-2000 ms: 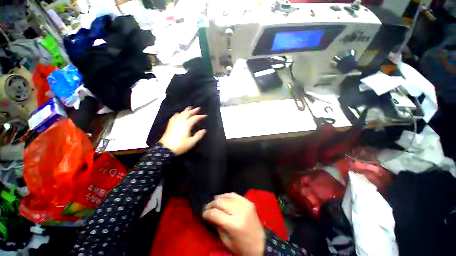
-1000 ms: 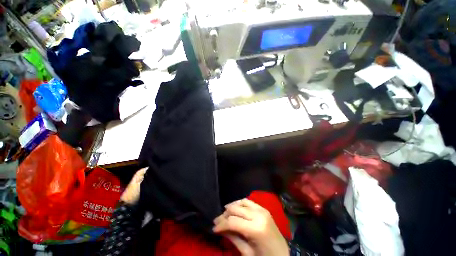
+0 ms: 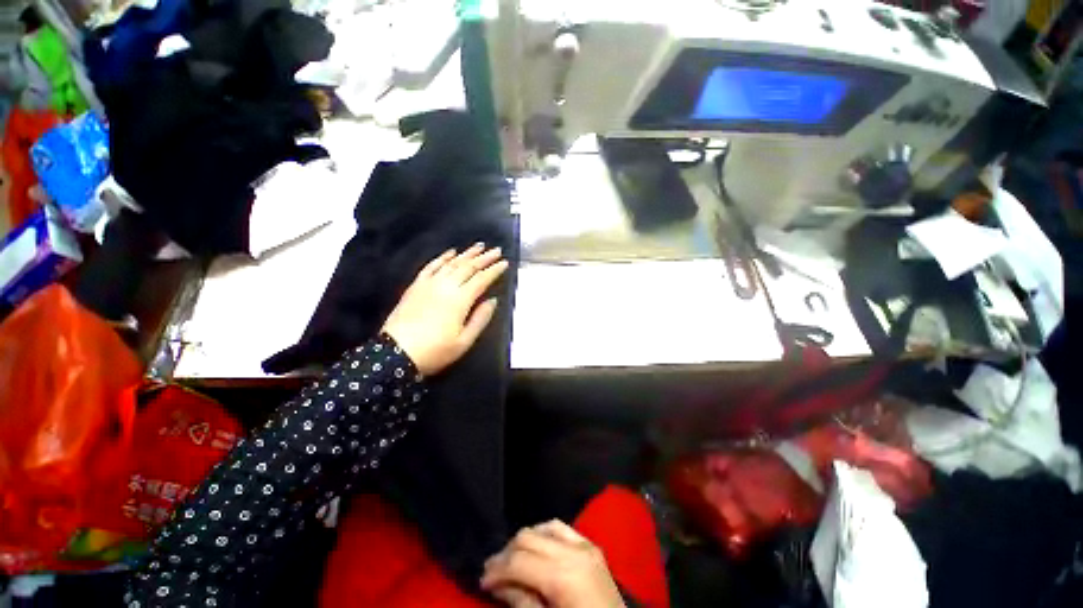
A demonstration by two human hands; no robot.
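A black garment piece [image 3: 410,226] runs from beside the needle area of the off-white sewing machine [image 3: 760,166] down over the table edge to the red cloth [image 3: 386,558] on my lap. My left hand [image 3: 445,309] lies flat on the piece on the table, fingers a little apart. My right hand [image 3: 549,568] is at the piece's lower end above my lap, fingers closed on its edge. The needle and presser foot are too unclear to tell.
A black cloth heap [image 3: 202,131] lies at the back left. A red plastic bag [image 3: 65,404] and a printed red packet [image 3: 178,457] are at left. Scissors [image 3: 796,321] and a dark flat item [image 3: 653,184] lie by the machine. Shiny red bundles [image 3: 748,487] and white pieces [image 3: 873,540] are at right.
My left hand has moved from under the piece's left edge up onto its top on the table. The piece lies narrower over my lap. The view has shifted.
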